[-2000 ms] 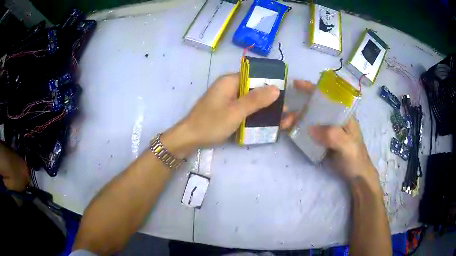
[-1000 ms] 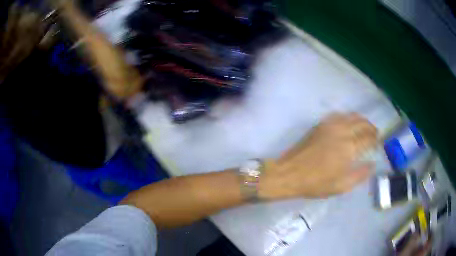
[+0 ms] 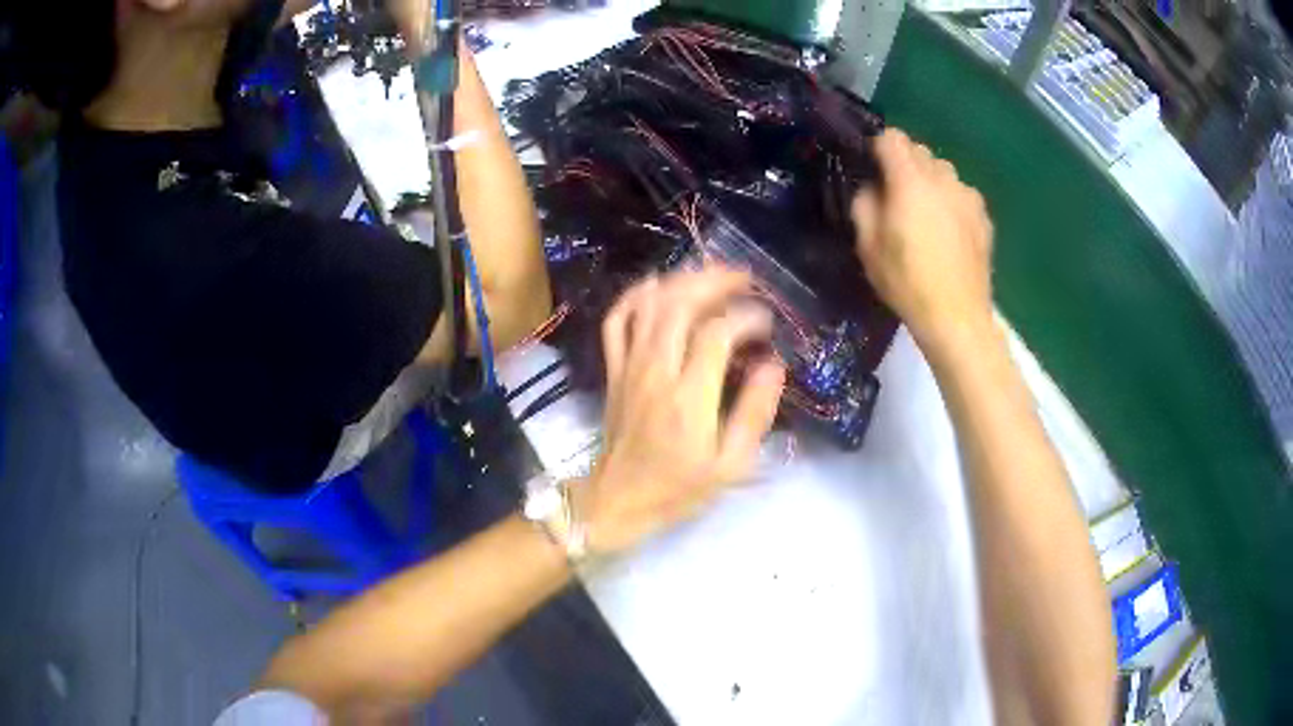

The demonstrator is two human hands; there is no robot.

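A dark tangled pile of unfinished shell assemblies [image 3: 638, 156] with red wires lies on the white bench [image 3: 794, 596]. A blue circuit board [image 3: 837, 372] shows at the pile's near right end. My left hand [image 3: 688, 376], with a metal watch on the wrist, is over the near side of the pile, slightly blurred, fingers spread; nothing shows in it. My right hand [image 3: 925, 234] is at the pile's far right edge with fingers curled over dark parts; whether it grips one is hidden.
Another person in a black top [image 3: 241, 298] sits at the left, an arm beside the pile. A blue stool [image 3: 305, 525] is below. A green strip [image 3: 1120, 326] curves along the right. A blue battery [image 3: 1149, 610] and pale cells lie at the lower right.
The view has turned left to the pile. The two battery cells held two seconds ago are out of my hands. Both hands have moved to the pile.
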